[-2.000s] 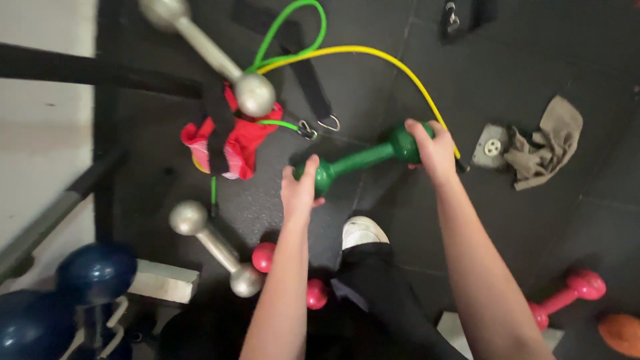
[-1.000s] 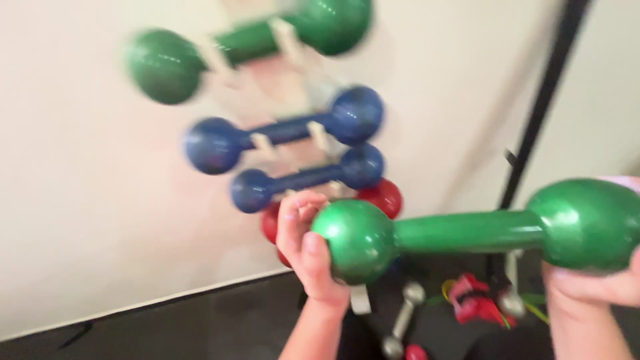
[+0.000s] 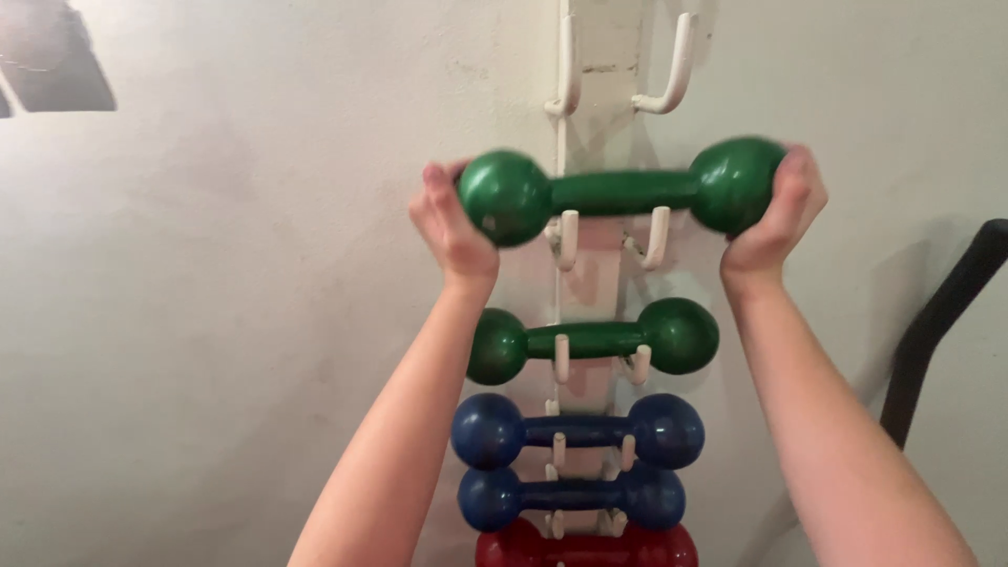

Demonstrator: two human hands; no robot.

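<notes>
A green dumbbell (image 3: 622, 193) is held level between my two hands at the wall rack. My left hand (image 3: 457, 224) grips its left ball end, and my right hand (image 3: 776, 213) grips the right ball end. The bar is just above the tips of a pair of white hooks (image 3: 568, 236); whether it touches them I cannot tell. Below, another green dumbbell (image 3: 587, 340) rests on its own hooks, its left end partly behind my left wrist.
Lower on the rack hang a blue dumbbell (image 3: 579, 431), a second blue one (image 3: 571, 495) and a red one (image 3: 587, 548). Two bare white hooks (image 3: 677, 67) project above the held dumbbell. A black bar (image 3: 929, 331) stands at the right.
Two seconds ago my hands held the green dumbbell over the floor. Now it is up in front of the rack's hooks, above the other dumbbells. The view has swung up to the wall.
</notes>
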